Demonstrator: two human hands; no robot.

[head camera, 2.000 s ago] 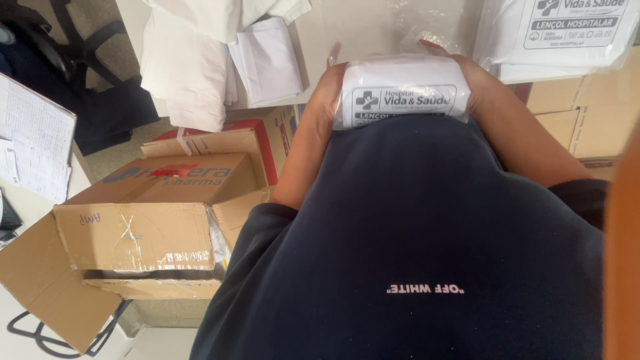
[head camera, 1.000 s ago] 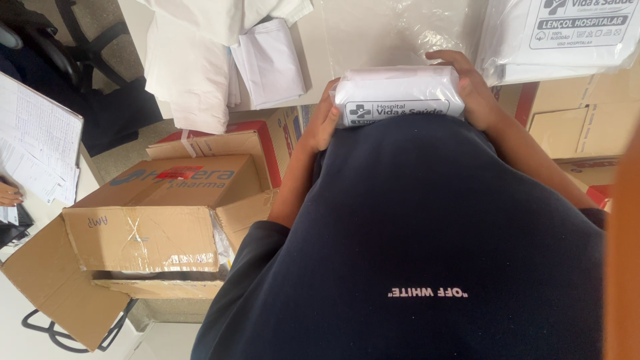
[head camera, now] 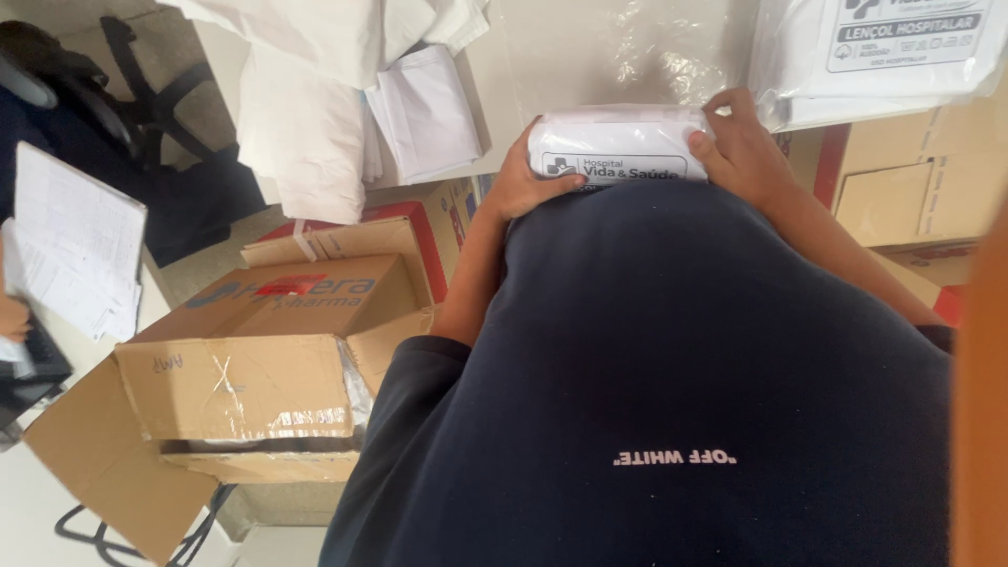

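Observation:
A folded white hospital sheet in a clear plastic bag [head camera: 622, 146] lies against the front of my dark shirt at the table edge, its printed label partly hidden by the shirt. My left hand [head camera: 524, 177] grips its left end, thumb across the front. At the right end, my right hand [head camera: 732, 146] holds the bag with the thumb on the front and the index finger bent above the top edge. Clear plastic film [head camera: 669, 63] lies on the table just behind the package.
More bagged white sheets [head camera: 882, 71] lie at the upper right. Loose white cloth [head camera: 303, 134] and a folded white cloth [head camera: 429, 114] hang over the table edge. An open cardboard box [head camera: 244, 378] stands at the left, other cartons [head camera: 906, 181] at the right. Another person's hand [head camera: 12, 319] is near papers.
My left hand's thumb now lies across the package front. The right hand's raised fingers have come down closer to the bag's top edge. The package remains against my shirt.

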